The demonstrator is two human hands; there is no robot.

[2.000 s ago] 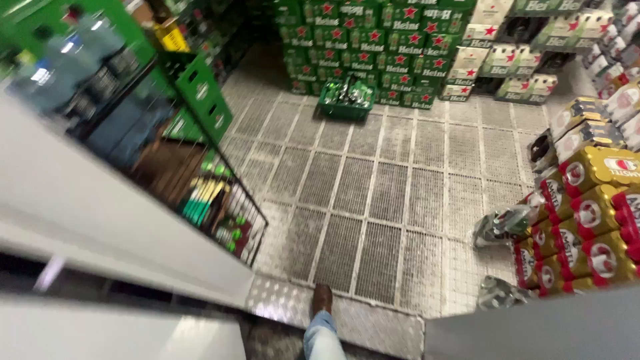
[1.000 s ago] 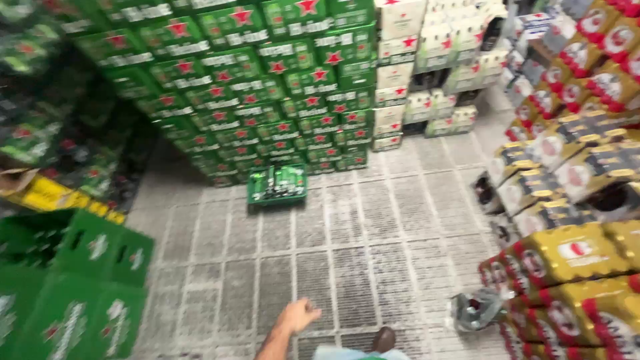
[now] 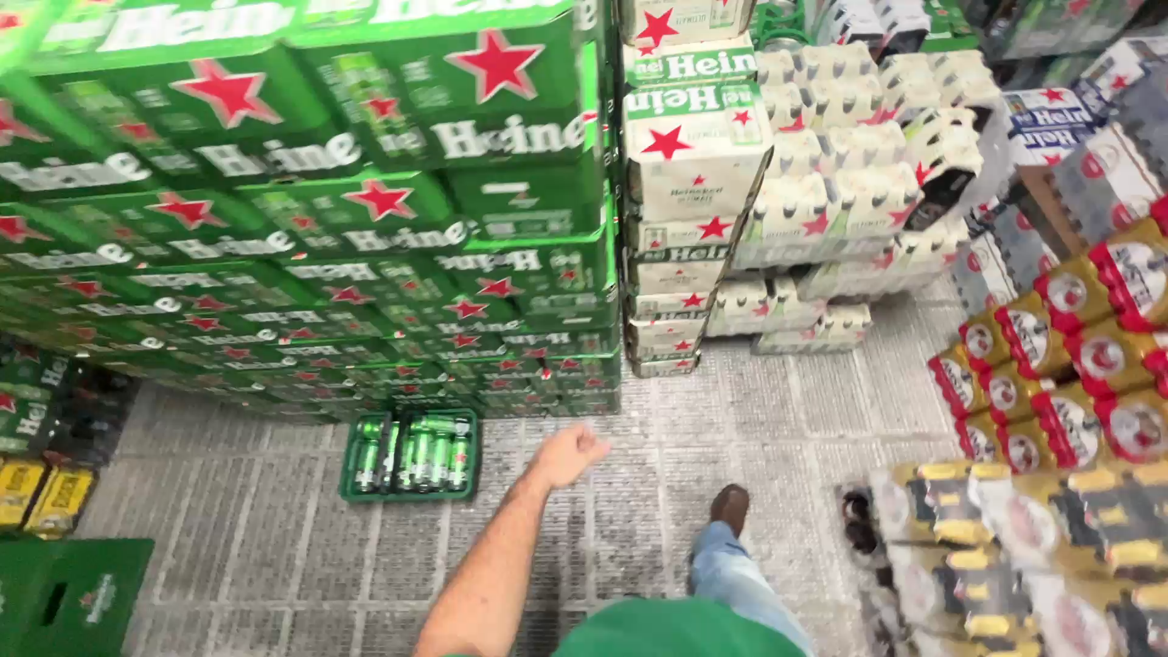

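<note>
My left hand hangs over the tiled floor with its fingers curled loosely; I see nothing in it. To its left, a green plastic crate holds several green beer cans lying side by side. The crate sits on the floor against a tall stack of green Heineken cartons. My right hand is out of view. Below me are my green shirt and one foot in a brown shoe.
White Heineken cartons and bottle carriers rise ahead. Gold-and-red Amstel can packs and shrink-wrapped can packs line the right. At lower left stands a green crate, with yellow packs behind it.
I have walked forward from a metal threshold into the storage area, so the carton stack and the small crate are closer. My left hand came into view and remains in front of me.
</note>
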